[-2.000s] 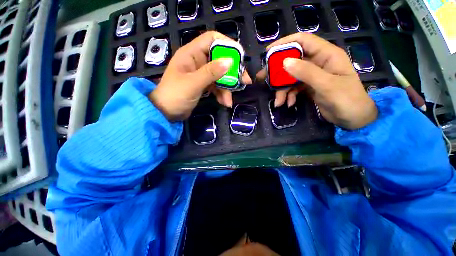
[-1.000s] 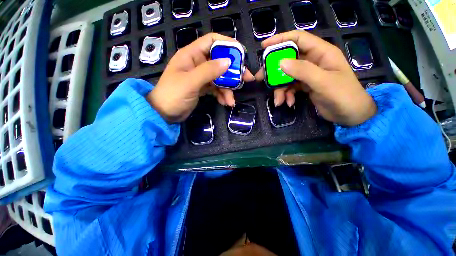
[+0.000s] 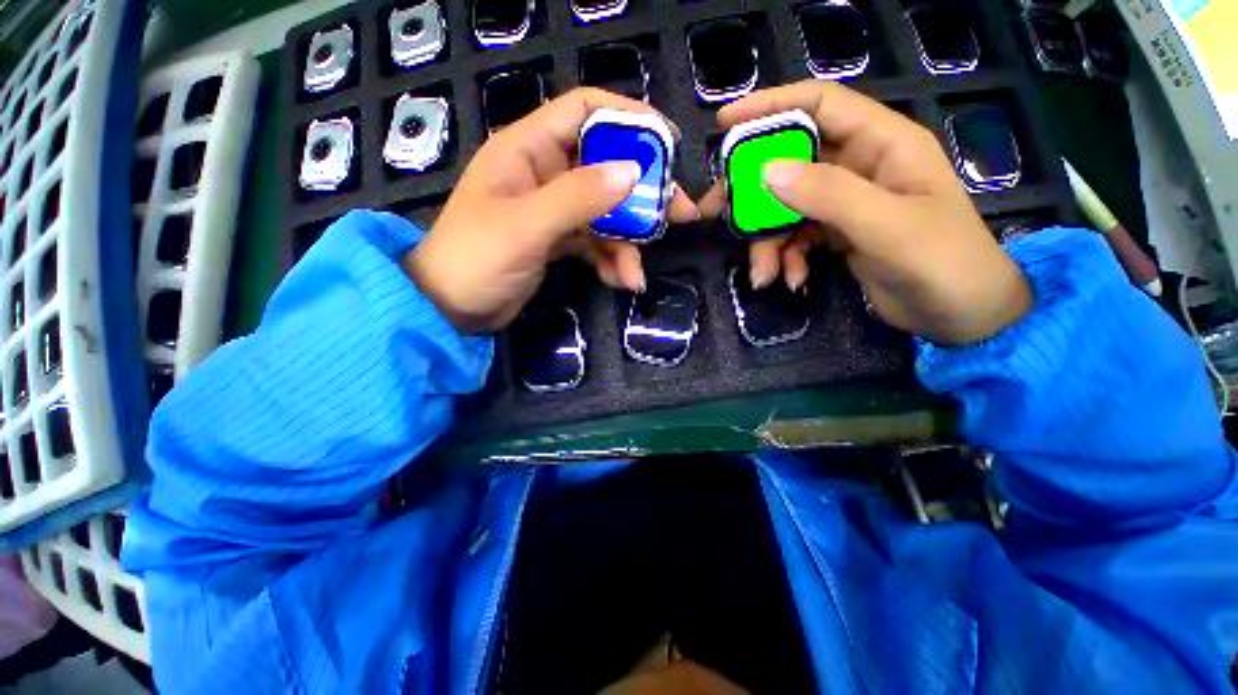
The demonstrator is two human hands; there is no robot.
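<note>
My left hand (image 3: 509, 224) is shut on a silver-cased watch (image 3: 644, 141) with a plain blue screen, my thumb on the glass. My right hand (image 3: 903, 217) is shut on a second watch (image 3: 774, 204) with a plain green screen, thumb also on the glass. Both are held side by side, a little apart, screens up, above the black foam tray (image 3: 706, 388). The tray holds dark-screened watches face up, such as one in the near row (image 3: 661, 323). Several face-down watches (image 3: 416, 132) show round centres at its far left. My fingers hide the cases' undersides.
White foam trays (image 3: 102, 312) with dark watches are stacked at left, with a blue layer (image 3: 125, 258) under the upper one. A pale pen (image 3: 1090, 201) lies right of the black tray. A pale box (image 3: 1178, 102) and a thin white cable (image 3: 1197, 340) are at far right.
The left watch's screen has changed from green to blue, and the right one's from red to green, since the earliest frame. Both hands have kept their hold, and the view has shifted slightly.
</note>
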